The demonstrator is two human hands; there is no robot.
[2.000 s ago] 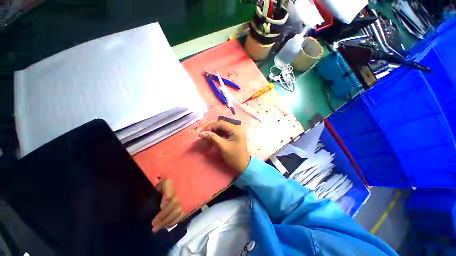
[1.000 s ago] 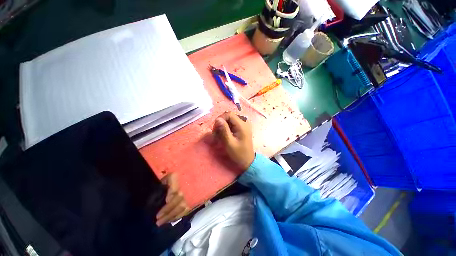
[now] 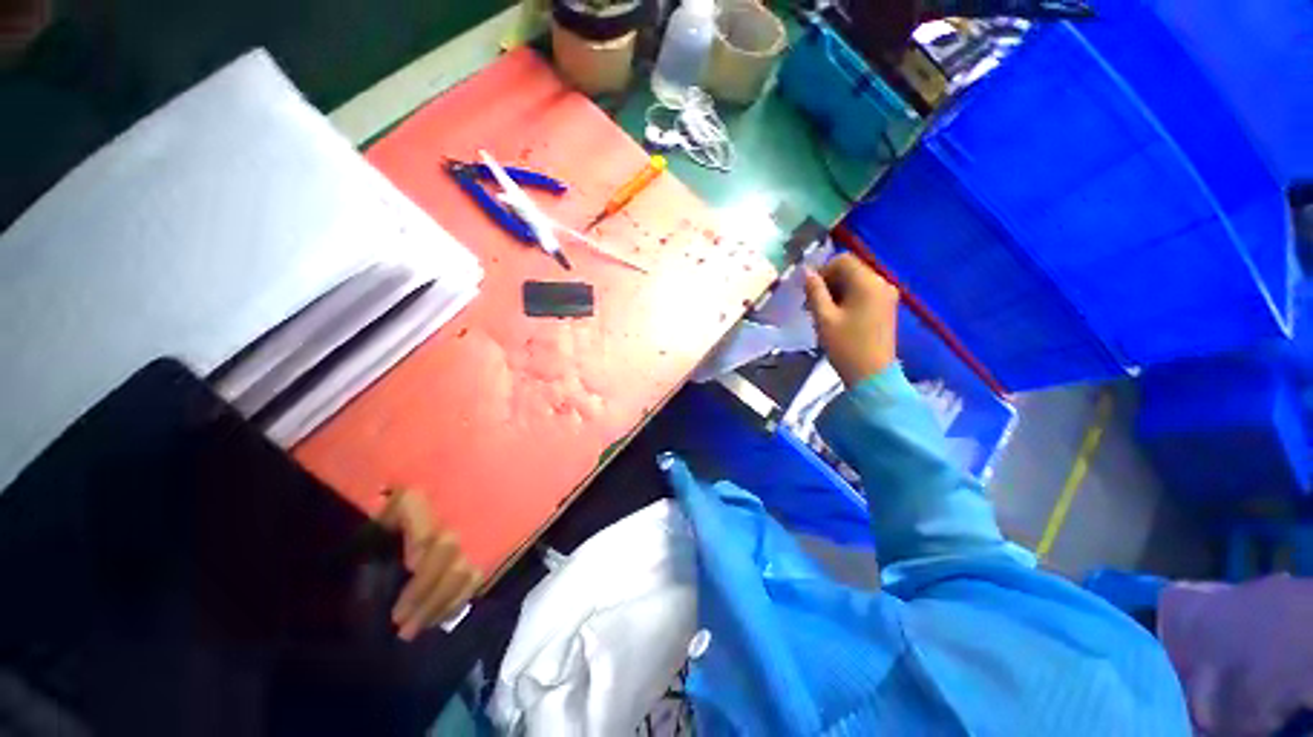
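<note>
A large black tablet [image 3: 173, 562] is tilted at the lower left, its near parts dark and cut off by the picture's edge. My left hand [image 3: 429, 569] grips its right edge, fingers showing at the rim. My right hand [image 3: 857, 314] is over the blue bin [image 3: 986, 418] of white strips, fingers curled together; whether they pinch something small cannot be told. A small dark-grey rectangle [image 3: 557, 298] lies loose on the salmon-red mat [image 3: 504, 418].
White foam sheets with slabs between them [image 3: 216, 216] are stacked at left. Blue-handled cutters [image 3: 497, 202] with a thin white stick and an orange screwdriver [image 3: 634, 187] lie on the mat. Coiled earphones [image 3: 691, 130] are behind. Large blue bins [image 3: 1066, 202] and another person's purple sleeve [image 3: 1246, 648] are right.
My right hand has moved from the mat to the right, over the bin, uncovering the grey rectangle. The view has swung right. My left hand stays at the tablet's edge.
</note>
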